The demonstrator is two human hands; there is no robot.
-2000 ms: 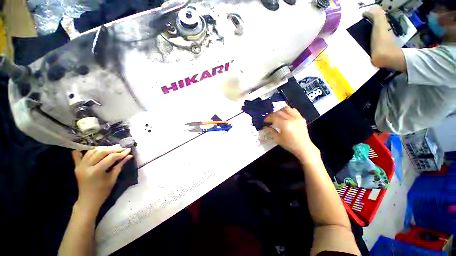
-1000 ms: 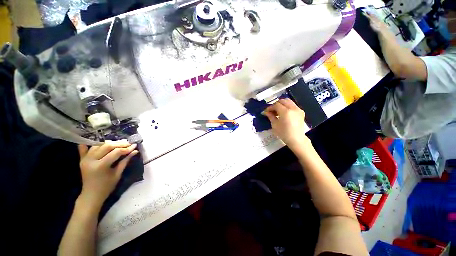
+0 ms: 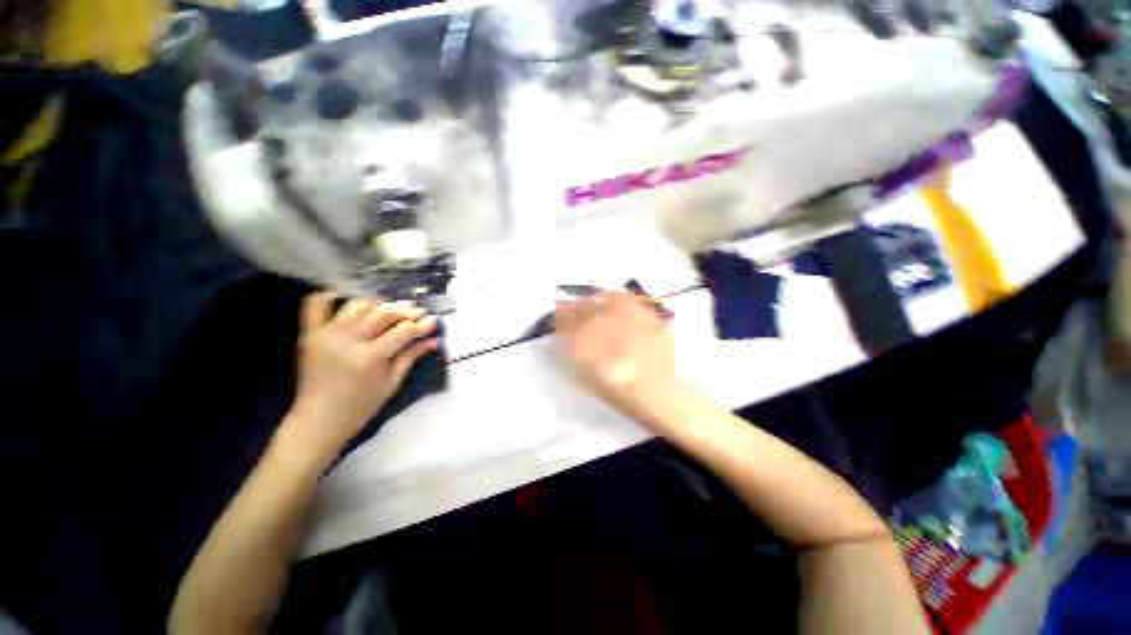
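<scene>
The black garment piece [image 3: 248, 329] lies left of the needle and over the table edge, with a corner showing beside my left hand. My left hand [image 3: 360, 354] holds it down, fingertips beside the presser foot [image 3: 424, 283]. My right hand [image 3: 620, 347] is under the machine arm, blurred, with a small dark piece [image 3: 542, 325] at its fingertips. The hand mostly hides the snips; a bit shows behind it. Other small navy-black pieces [image 3: 744, 298] lie further right.
The white machine head [image 3: 645, 137] stands over the table [image 3: 521, 428]. Right of the small pieces are a dark strip [image 3: 868, 292], a black-and-white patch [image 3: 912, 258] and a yellow strip [image 3: 967, 242]. A red basket [image 3: 1036, 478] stands at lower right, and part of an arm shows at the right edge.
The view has shifted, so the scene sits further right. My right hand has moved left from the small pieces toward the needle, with a dark piece at its fingertips. My left hand stays by the presser foot.
</scene>
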